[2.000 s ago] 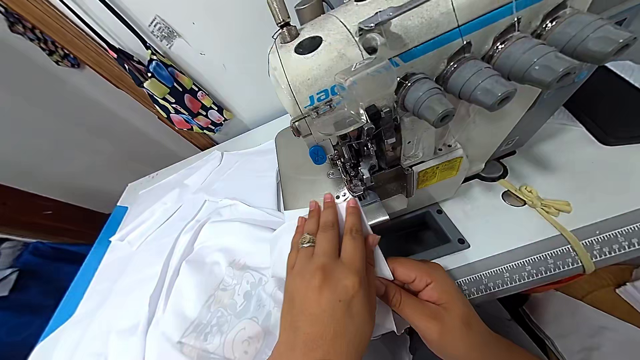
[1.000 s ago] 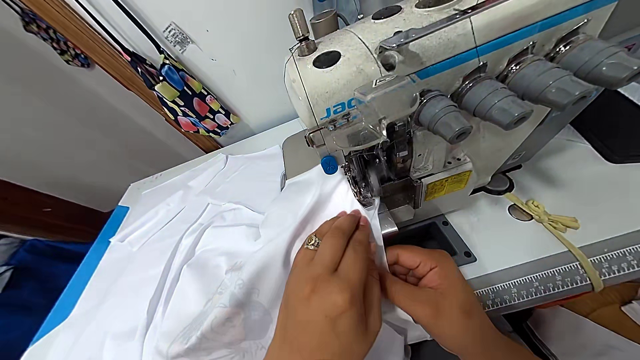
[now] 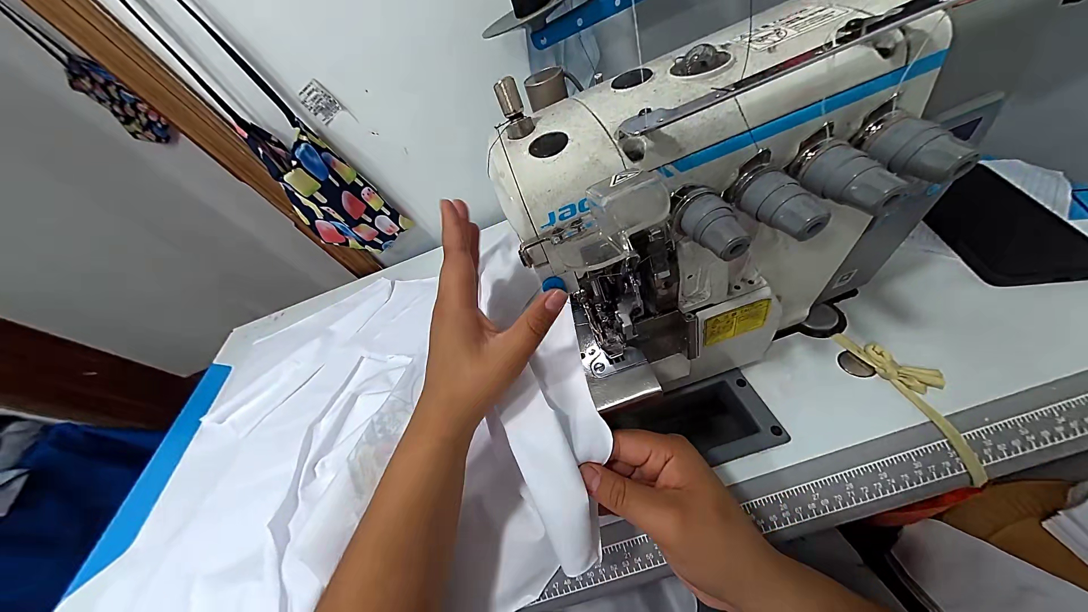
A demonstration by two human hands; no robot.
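White fabric (image 3: 340, 442) with a faint print lies in folds over the left part of the sewing table. An overlock sewing machine (image 3: 586, 161) stands behind it, and the fabric's right edge runs just left of the presser foot and metal plate (image 3: 608, 361). My left hand (image 3: 484, 340) is raised, fingers apart and thumb stretched toward the machine's blue knob (image 3: 554, 286); whether it touches the cloth below is unclear. Nearer the table's front edge, my right hand (image 3: 650, 489) pinches the fabric edge between thumb and fingers.
Grey tension dials (image 3: 778, 204) line the machine's front. A dark recessed tray (image 3: 710, 421) sits right of the plate. A measuring tape strip (image 3: 918, 463) follows the table's front edge, with a yellow tied band (image 3: 909, 378) around it. Patterned cloth (image 3: 331, 191) hangs at the wall.
My left hand has risen off the fabric and opened, moving up toward the machine's left side. The fabric edge has shifted away from the presser foot, in my right hand.
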